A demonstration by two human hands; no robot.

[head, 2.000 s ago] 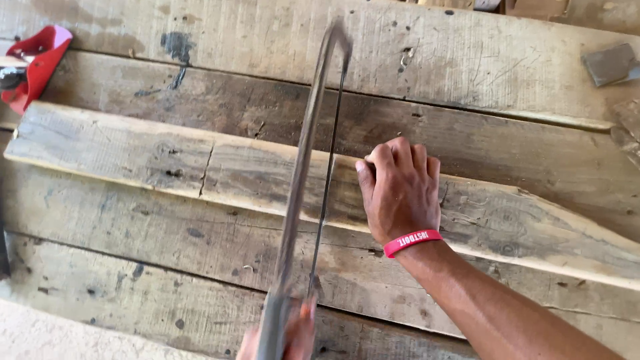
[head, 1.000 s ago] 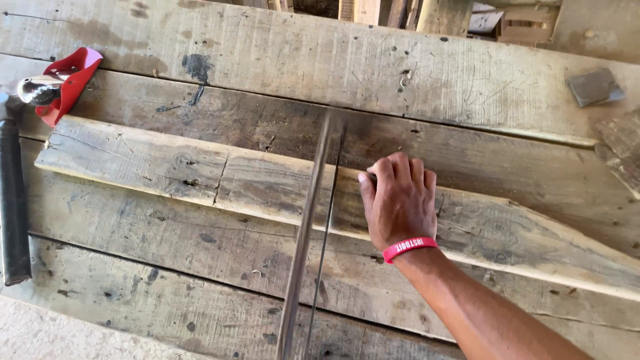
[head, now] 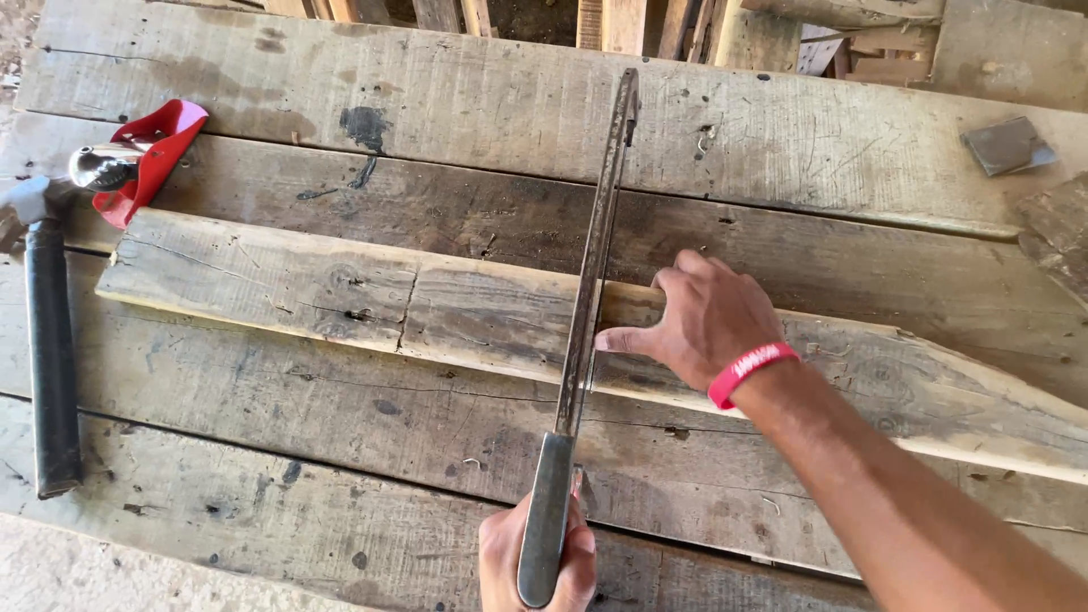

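My left hand [head: 537,557], at the bottom centre, is closed round the grey handle of a hacksaw [head: 592,246]. The saw's metal frame points away from me, and its thin blade, mostly behind the frame, crosses a weathered wooden board [head: 493,314]. Just right of the blade, my right hand [head: 710,319], with a pink wristband [head: 752,374], grips the board. Its fingers curl over the far edge and its thumb lies on top, close to the blade. A dark crosswise line marks the board left of the saw. How deep any cut is cannot be seen.
The board lies across a plank workbench [head: 476,102] with gaps between planks. At left are a hammer [head: 53,340] with a dark handle and what looks like a red hand plane [head: 157,161]. A small dark flat block [head: 1007,146] lies at far right; timber offcuts [head: 629,25] stand beyond the bench.
The saw's handle and my left hand, out of view one second ago, show again at the bottom. My right thumb has spread left toward the blade. The view has shifted somewhat.
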